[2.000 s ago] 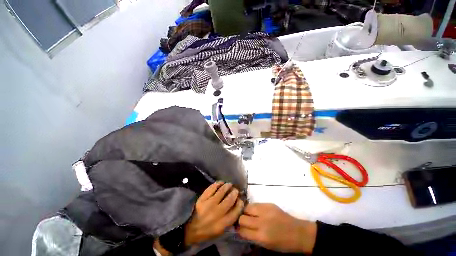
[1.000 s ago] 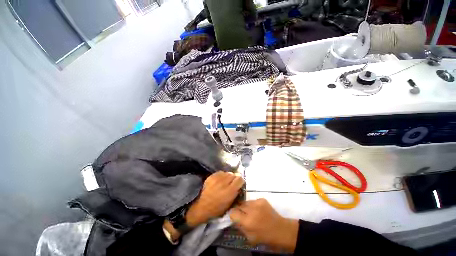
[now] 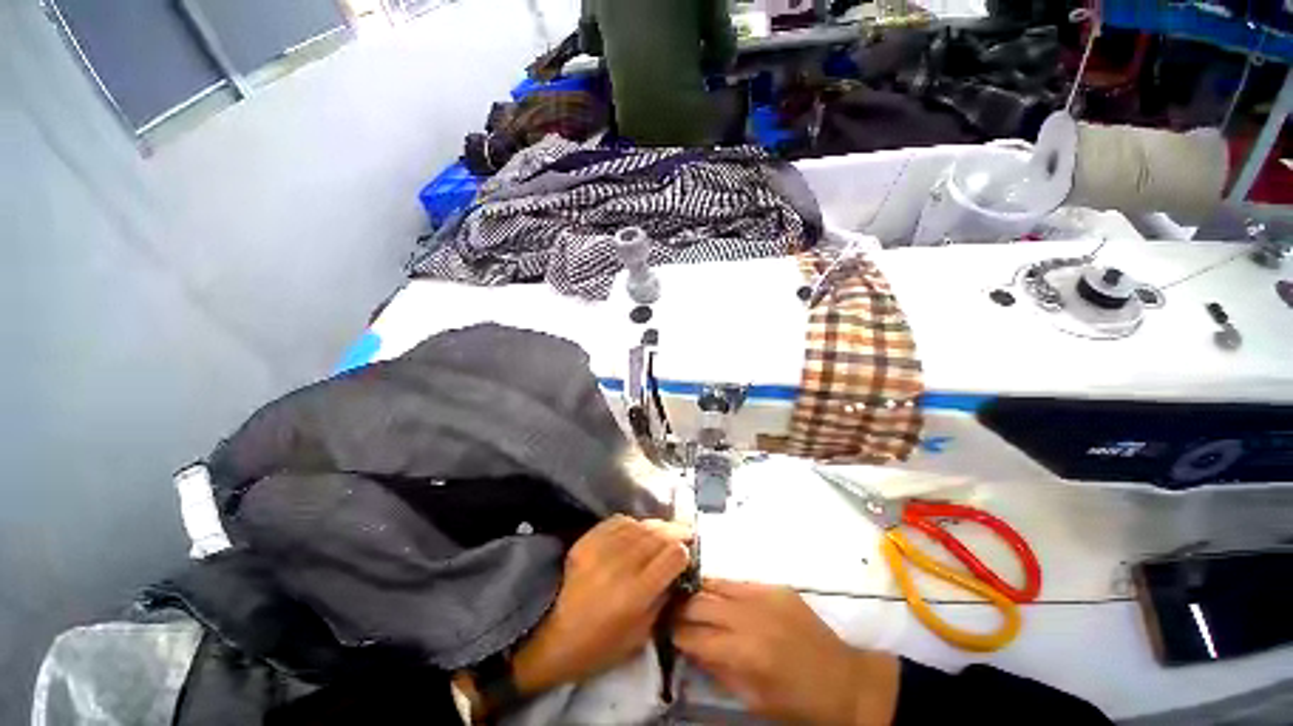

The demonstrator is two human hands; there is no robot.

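A dark grey garment (image 3: 411, 411) lies heaped left of the needle, with a small white patch at its far left edge. My left hand (image 3: 610, 596) presses its right edge just in front of the presser foot (image 3: 712, 482). My right hand (image 3: 766, 645) pinches the cloth edge close beside my left fingers. A dark narrow strip of the cloth runs between the hands. The fingertips partly hide the edge, and whether the needle is in the cloth cannot be told.
Scissors (image 3: 953, 560) with red and orange handles lie right of the needle. A black phone (image 3: 1222, 603) lies farther right. Checked cloth (image 3: 858, 362) hangs over the machine head (image 3: 964, 326). Striped cloth (image 3: 638, 206) is heaped behind. A person (image 3: 659, 71) in green stands beyond.
The camera view has shifted. The pale cloth seen raised by my right hand a second ago is now lower, and my right hand is close beside my left at the edge.
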